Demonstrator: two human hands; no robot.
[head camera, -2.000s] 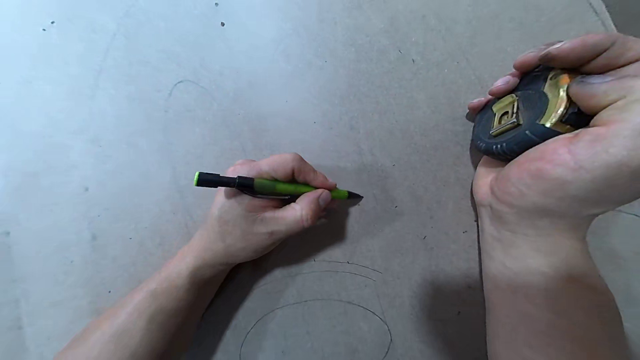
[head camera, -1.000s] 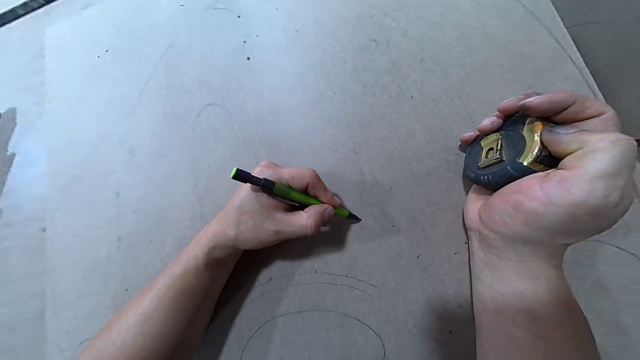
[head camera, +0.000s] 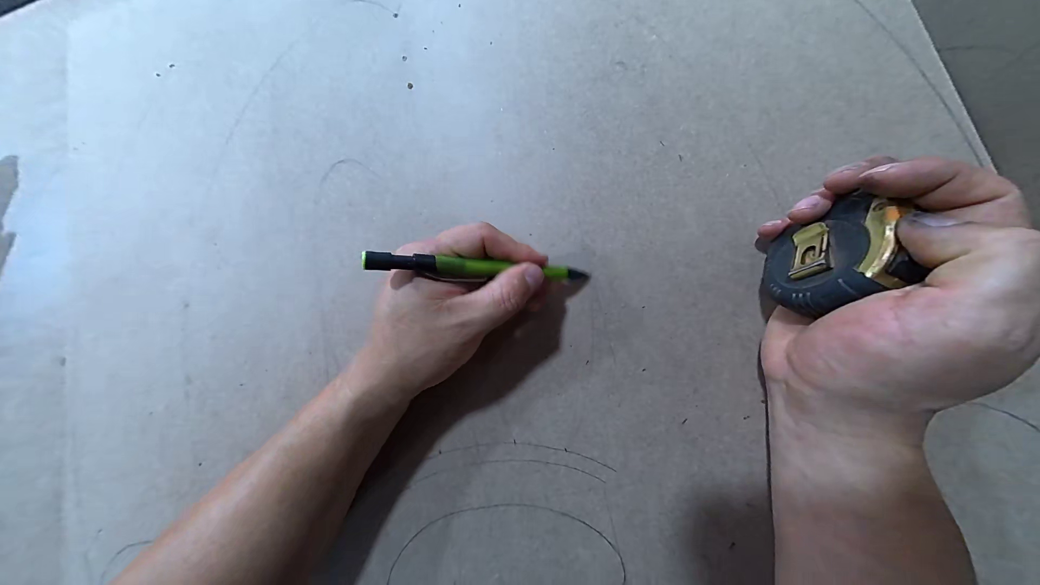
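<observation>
Near the middle of the view, my left hand grips a green and black mechanical pencil between thumb and fingers. Its dark tip points right and lies at or just over the brownish-grey sheet; contact cannot be told. At the right, my right hand is closed around a tape measure with a black case and yellow-gold parts, the thumb on its right side. No blade shows drawn out. Below the left hand, thin curved pencil lines run across the sheet, with short tick marks on the upper one.
More faint arcs are drawn at the upper left, and a long curve runs by the sheet's slanted right edge. A darker surface lies beyond that edge. A dark, ragged patch shows at the far left.
The view has shifted over the sheet. The pencil in my left hand lies flatter than a second ago. Both hands still hold the same things.
</observation>
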